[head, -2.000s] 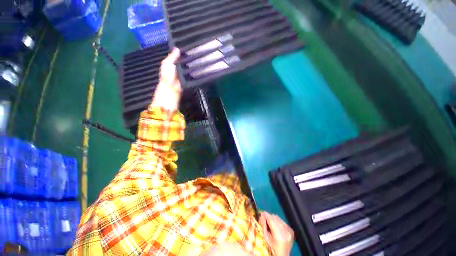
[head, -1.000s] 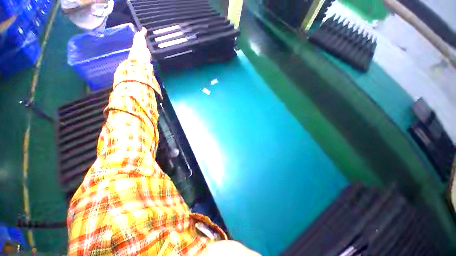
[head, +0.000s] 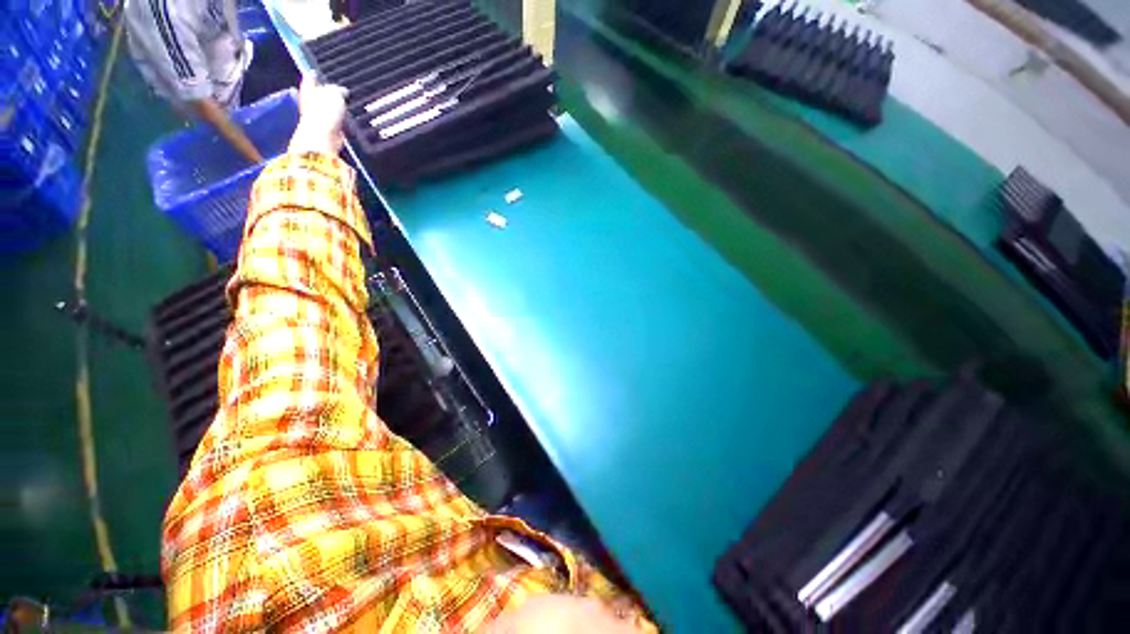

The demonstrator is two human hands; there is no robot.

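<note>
My left hand (head: 320,114) is at the end of my outstretched arm in a yellow plaid sleeve, at upper left. It grips the near left edge of a black slotted foam tray (head: 428,56); its fingertips are hard to make out. The tray lies on a stack at the far end of the teal bench (head: 595,334). Several silver bars (head: 409,104) lie side by side in its near slots. My right hand is not in view; only bare skin by my collar shows at the bottom edge.
Another foam tray stack (head: 855,545) with a few silver bars is at lower right. Two small pale pieces (head: 497,221) lie on the bench. A blue crate (head: 217,173) and a person's arm (head: 229,130) are at upper left. More slotted foam (head: 205,359) sits low beside my arm.
The tray with the silver bars has gone from a raised, nearer place to the stack at the bench's far end, my left hand with it. My right hand has left the view.
</note>
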